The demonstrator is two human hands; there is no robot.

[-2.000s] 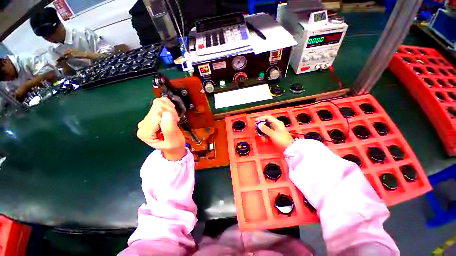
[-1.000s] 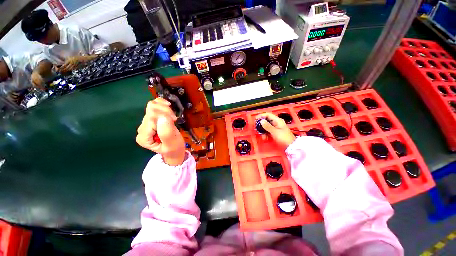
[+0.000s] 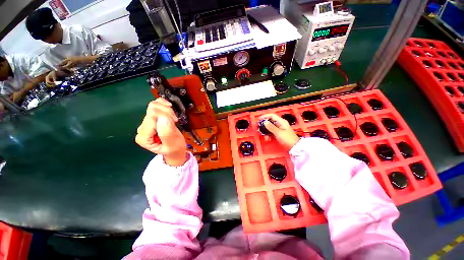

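My left hand [image 3: 162, 127] is closed in a fist at the toggle clamp [image 3: 175, 104], around its handle, which the fingers hide. The clamp stands on the orange-brown fixture [image 3: 201, 109], with a small metal nest [image 3: 203, 148] at its front. My right hand [image 3: 279, 130] holds a round black unit [image 3: 264, 126] between thumb and fingers over the second pocket of the tray's back row. The red tray [image 3: 253, 174] lies right of the fixture. Many of its pockets hold black discs. One unit [image 3: 246, 148] shows coloured dots, and another [image 3: 290, 204] has a shiny face.
Behind the fixture stand a control box [image 3: 241, 68] with a calculator [image 3: 222, 34] on top, and a power supply [image 3: 325, 43]. A paper strip [image 3: 245, 95] and two discs lie before them. A metal post [image 3: 389, 51] rises behind the tray. People sit at far left.
The view has shifted slightly. Both hands stay in nearly the same places, the left at the clamp and the right with the round unit.
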